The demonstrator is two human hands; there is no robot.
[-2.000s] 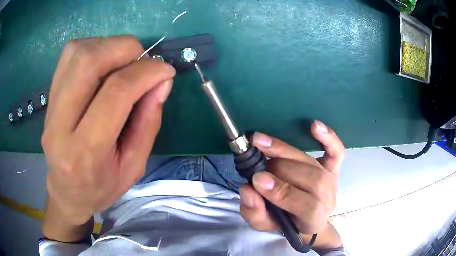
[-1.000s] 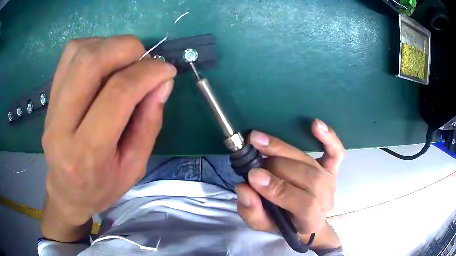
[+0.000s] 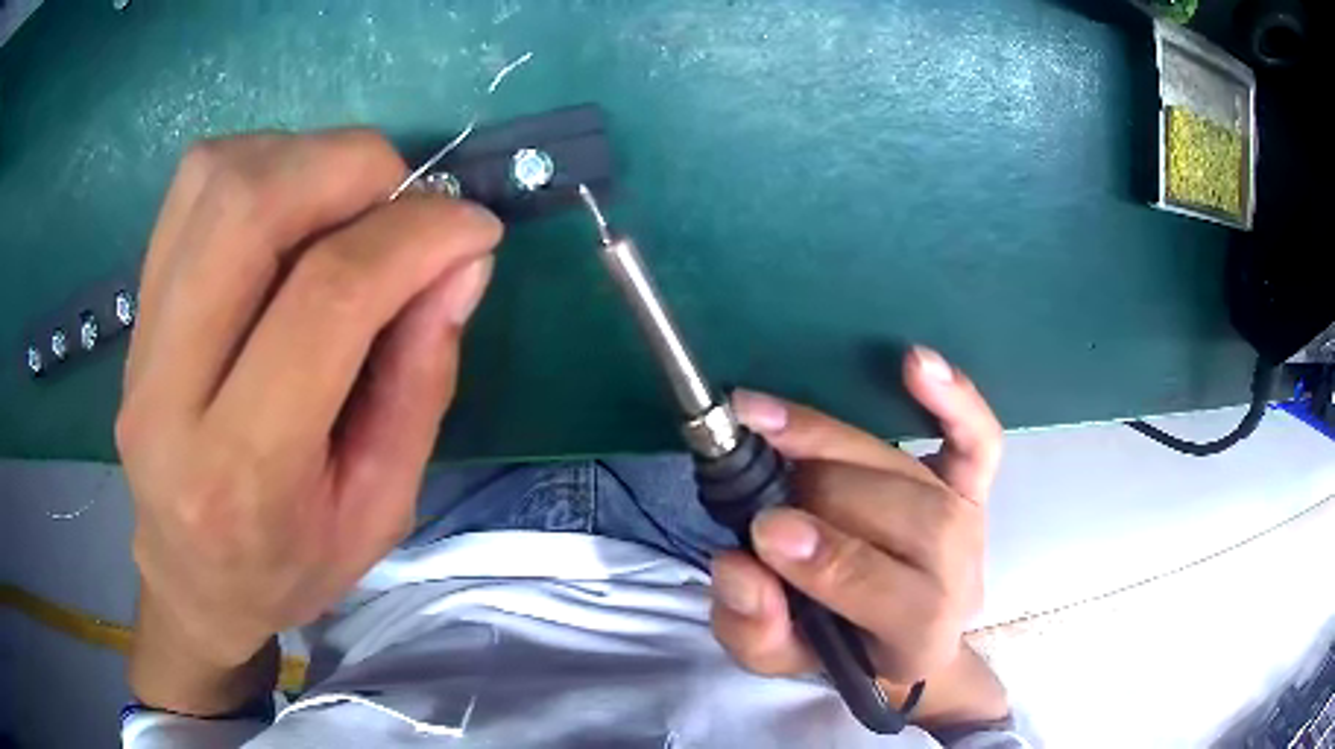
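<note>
The black strip holder (image 3: 571,157) lies slanted on the green mat, its middle hidden behind my left hand. A round part (image 3: 532,170) sits near its right end, another is partly hidden at my fingertips, and several show at the left end. My left hand (image 3: 300,395) is bare and pinches thin solder wire (image 3: 435,161), which points up and right above the strip. My right hand (image 3: 864,542) holds the soldering iron (image 3: 656,325) by its black grip like a pen. The iron's tip is just right of the round part, apart from it.
A yellow sponge (image 3: 1206,161) sits in a small pale tray at the right. A green part (image 3: 1176,9) and dark equipment (image 3: 1288,190) are at the far right. A black cable (image 3: 1203,446) hangs past the bench edge. My lap and a pale floor with a yellow line show below.
The iron's tip has moved off the round part, slightly to the right. The strip and the pinched wire have shifted slightly left and down in view.
</note>
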